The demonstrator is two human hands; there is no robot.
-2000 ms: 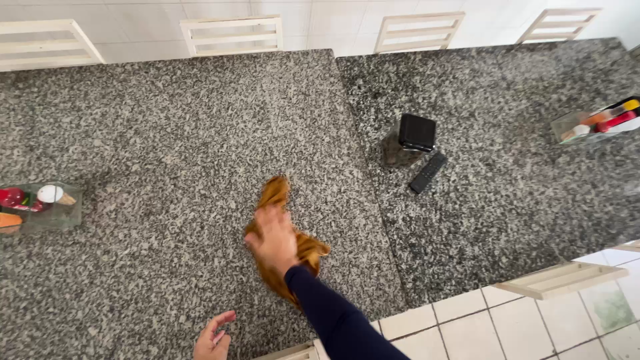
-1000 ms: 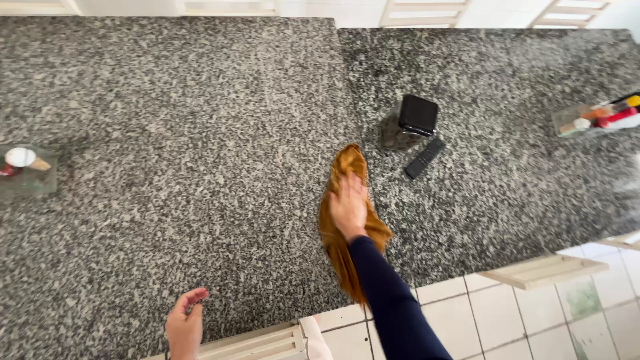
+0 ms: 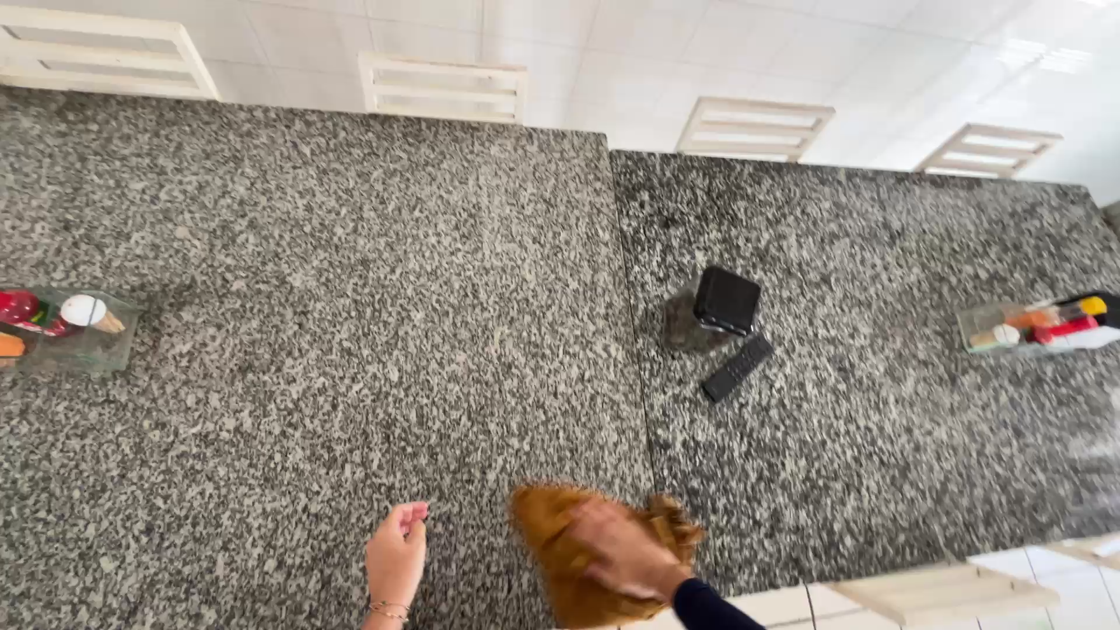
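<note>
A brown cloth (image 3: 560,534) lies bunched on the speckled granite tabletop (image 3: 376,350), close to the near edge and the seam between two slabs. My right hand (image 3: 621,547), in a dark blue sleeve, presses flat on it; its fingers are blurred, and whether they grip the fabric is unclear. To the left, my left hand (image 3: 398,551) hovers near the table with its fingers loosely curled and nothing in it. A bracelet circles that wrist.
On the right slab stand a clear container with a black lid (image 3: 728,300) and a black remote control (image 3: 738,367). Glass trays with bottles sit at the left (image 3: 114,346) and right (image 3: 976,328). White chairs (image 3: 446,87) line the far edge; another chair (image 3: 949,595) is at the near right.
My right hand and the cloth have moved toward the near edge of the table, after sliding right toward the seam earlier. The container and remote control have stayed where they were.
</note>
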